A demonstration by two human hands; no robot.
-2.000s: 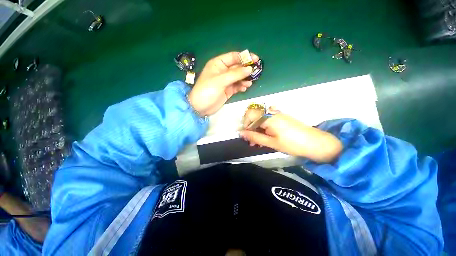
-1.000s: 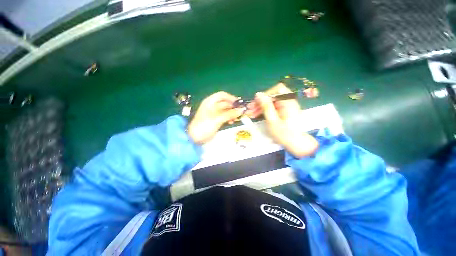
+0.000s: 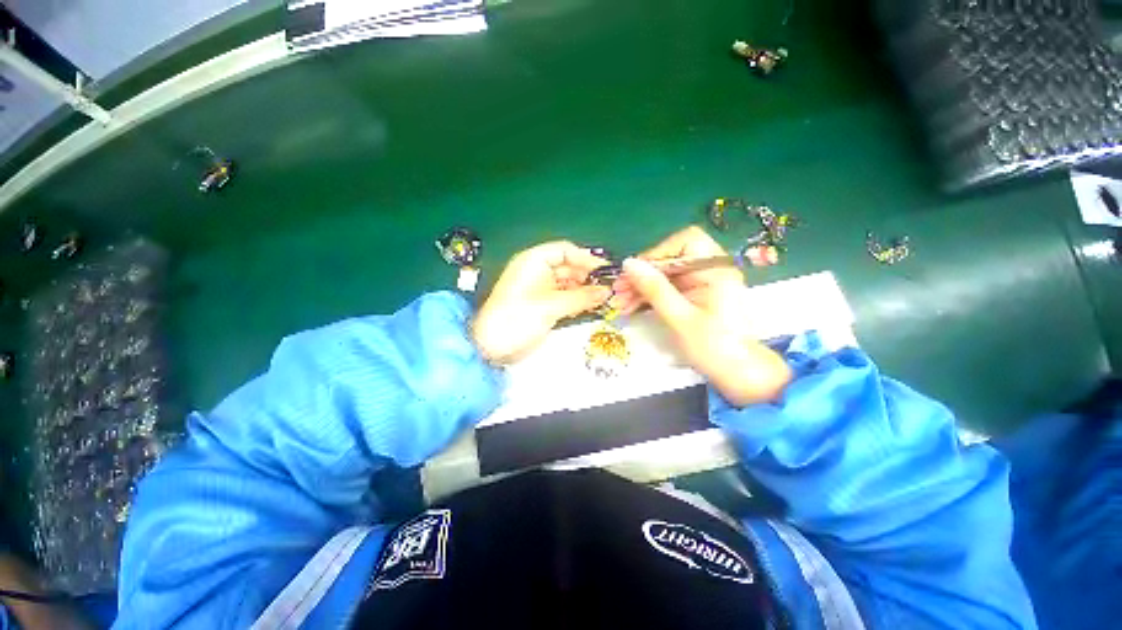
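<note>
My left hand (image 3: 532,299) holds a small dark round module (image 3: 604,273) in its fingertips above the far edge of the white sheet. My right hand (image 3: 698,307) grips a slim tool (image 3: 695,262), its tip end at the module. The tip itself is hidden by the fingers. A pile of small gold parts (image 3: 607,351) lies on the work pad (image 3: 541,385), a white sheet with a black stripe. Another module (image 3: 460,247) with a white tab (image 3: 468,278) lies on the green surface beside my left hand.
A clear blister tray (image 3: 99,394) lies at the left. Stacked trays (image 3: 1027,92) stand at the far right. Loose modules lie at the far left (image 3: 215,174), far side (image 3: 760,57) and right (image 3: 887,249). Papers (image 3: 388,22) lie on the far rail.
My right hand has moved from over the pad to the module in my left hand, bringing the tool. My left hand has lowered slightly towards the pad. The view has shifted, bringing the papers into sight.
</note>
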